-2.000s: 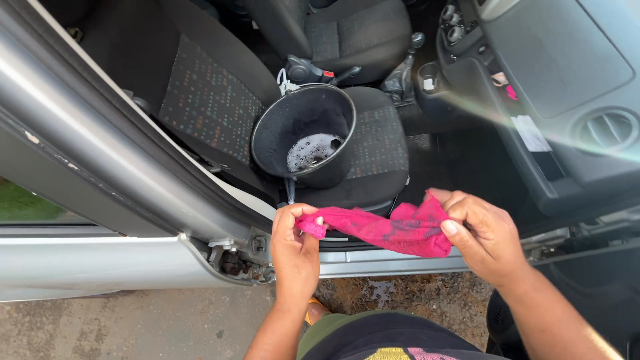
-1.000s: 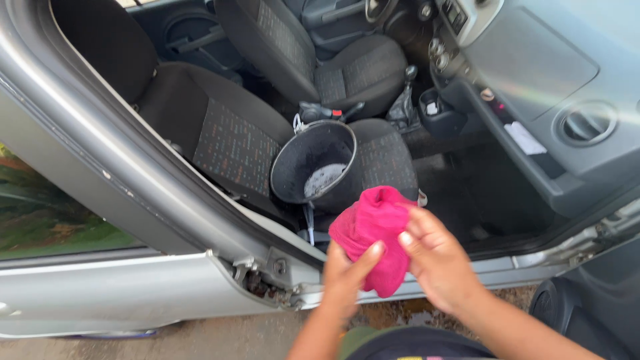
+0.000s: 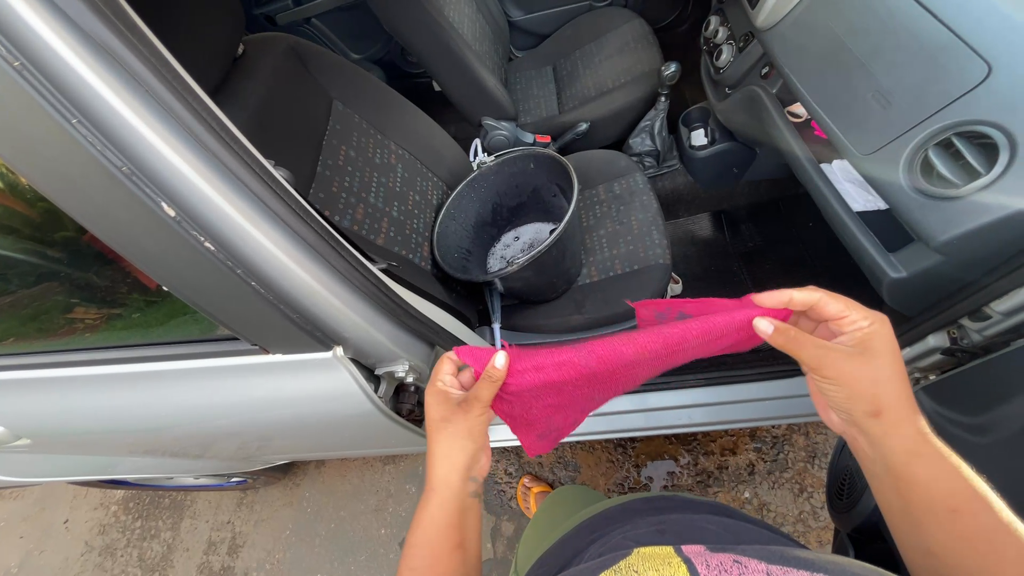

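A pink knit cloth [image 3: 592, 372] hangs stretched between my two hands, just outside the car's door sill. My left hand [image 3: 468, 408] pinches its left end between thumb and fingers. The right end is pinched in my right hand [image 3: 832, 344]. Beyond the cloth, a black bucket [image 3: 460, 228] with foamy liquid [image 3: 524, 242] in the bottom stands tilted on the front seat [image 3: 632, 232]. A thin dark handle [image 3: 494, 308] shows at the bucket's near side, its lower end behind the cloth and my left hand.
The silver door sill [image 3: 688, 410] runs across in front of me. Right of the seat are a gear lever [image 3: 669, 76], a cup holder [image 3: 704, 140] and the dashboard shelf with papers [image 3: 854, 184]. An open door [image 3: 960, 432] stands at the right, a closed rear door [image 3: 200, 400] at the left.
One second ago the cloth was bunched between my hands, which were close together. Now my hands are far apart and the cloth is drawn out sideways.
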